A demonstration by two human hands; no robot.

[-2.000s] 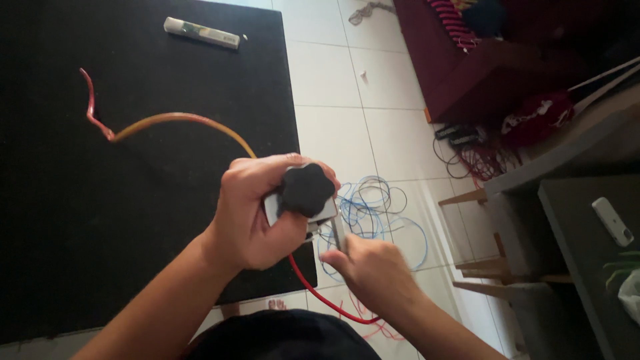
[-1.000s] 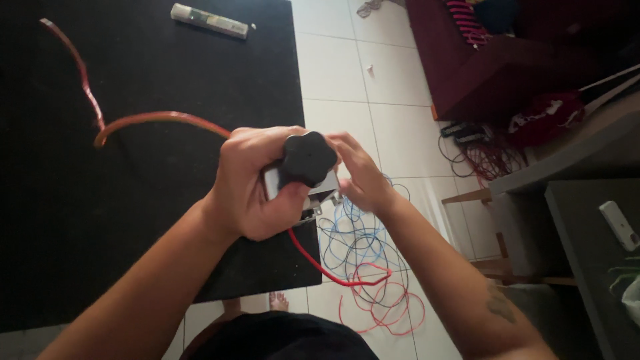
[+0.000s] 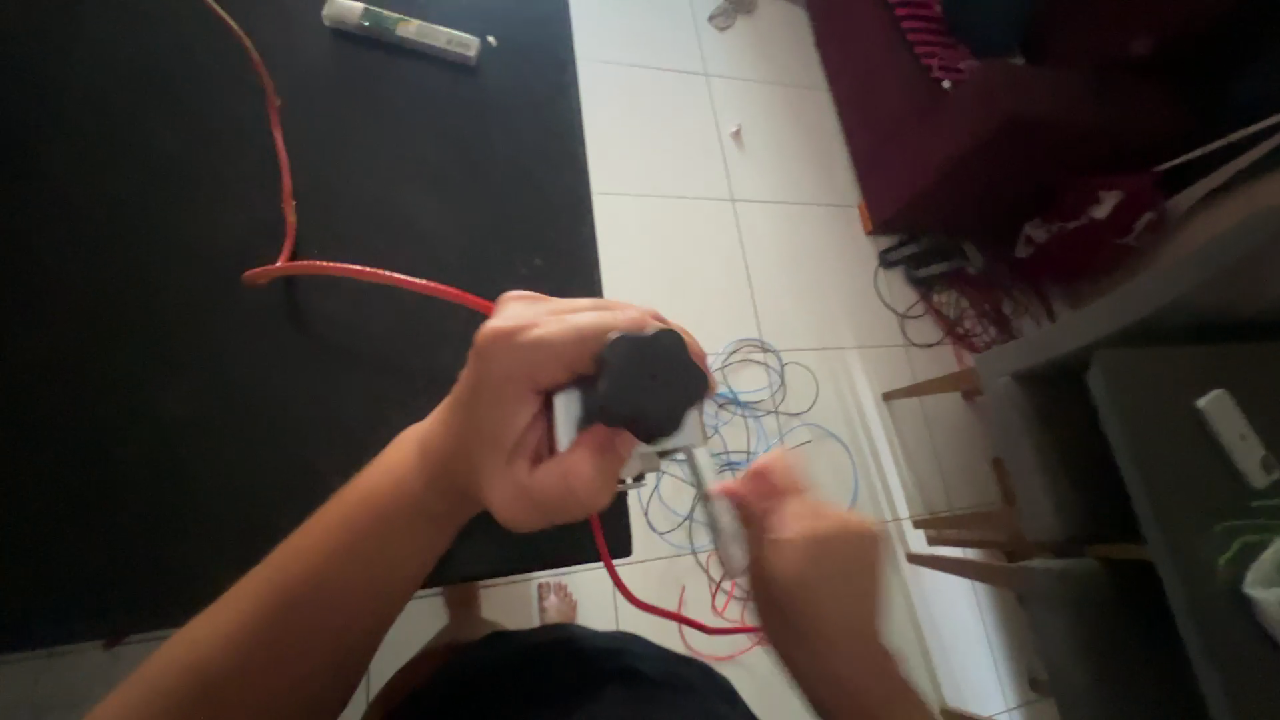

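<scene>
My left hand [image 3: 550,410] is wrapped around a small metal device with a black lobed knob [image 3: 652,385] on top, near the table's right edge. A red cable [image 3: 370,275] lies bent on the black table, passes by the device and comes out below it, curving right toward my right wrist. From the device's lower right side sticks a metal crank-like lever [image 3: 722,520]. My right hand [image 3: 805,540], blurred, is at that lever with its fingers curled; its exact hold is hard to make out.
The black table [image 3: 430,160] fills the left side, with a clear tube-like package [image 3: 400,30] at its far part. Thin blue and black wires [image 3: 750,440] lie coiled on the tiled floor, with red ones nearby. Grey chairs and a dark red sofa [image 3: 930,150] stand at the right.
My right hand has moved from beside the device's upper right, one second ago, down to the lever. The cable's bent part on the table has shifted. My left hand keeps its hold.
</scene>
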